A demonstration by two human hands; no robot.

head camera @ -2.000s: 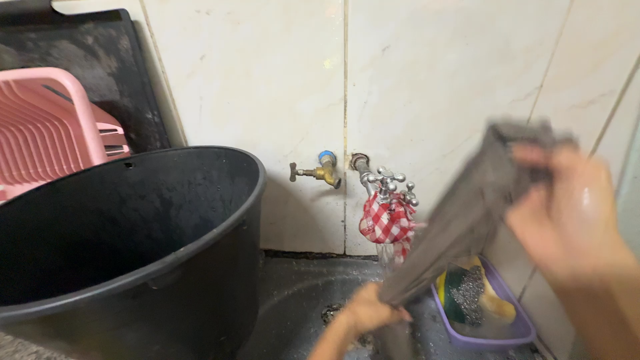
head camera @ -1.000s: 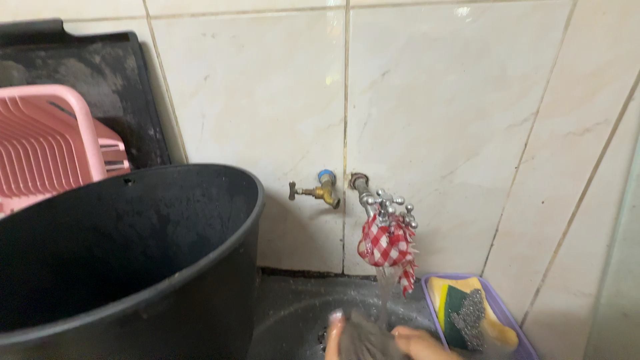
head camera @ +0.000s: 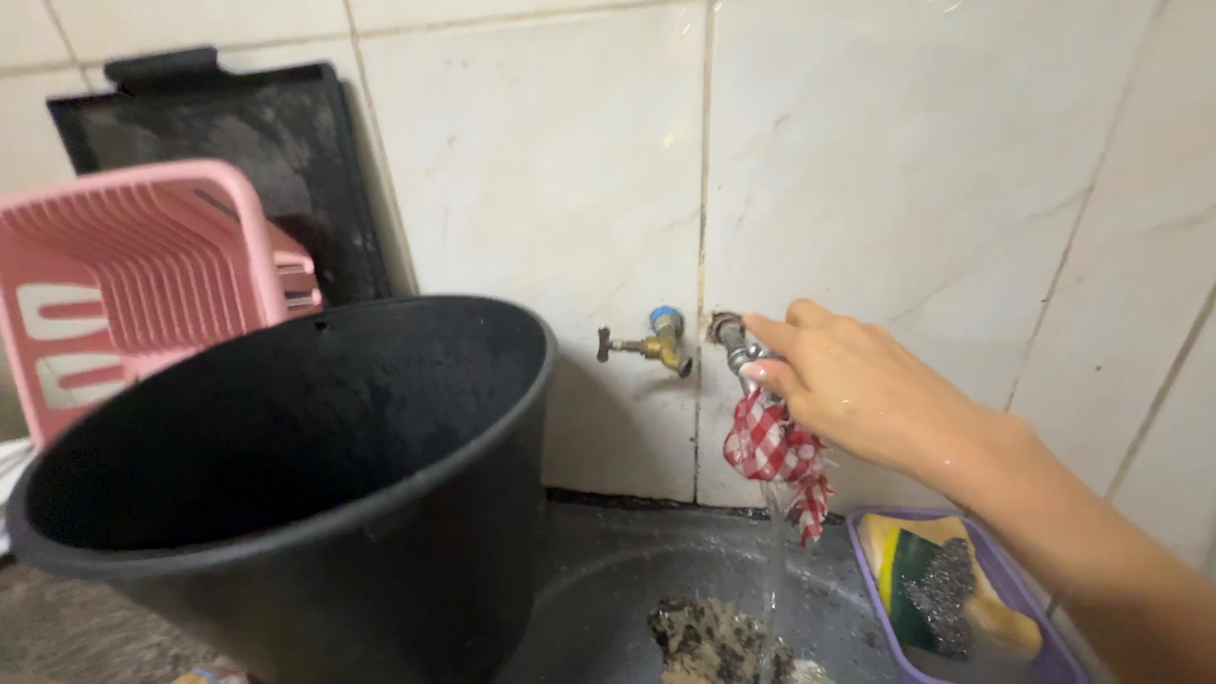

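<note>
My right hand [head camera: 855,389] has its fingers and thumb on the handles of the right-hand faucet [head camera: 746,359], whose body they partly cover. A red-and-white checked cloth [head camera: 765,437] is tied around that faucet's spout, and water runs from under it into the dark sink [head camera: 608,560]. Below the stream lies a crumpled, dark-blotched light item [head camera: 708,636] that I cannot identify. My left hand is out of view. The grey cloth-like item does not show as such.
A big black plastic tub [head camera: 475,532] stands at left. Behind it are a pink plastic dish rack [head camera: 256,256] and a dark board [head camera: 313,142]. A brass tap [head camera: 660,349] juts from the tiled wall. At right, a purple tray [head camera: 879,608] holds a scouring sponge [head camera: 907,579] and steel wool [head camera: 945,594].
My right hand has gone up from low over the sink to the faucet handles. My left hand and the grey item, both seen earlier, have left view.
</note>
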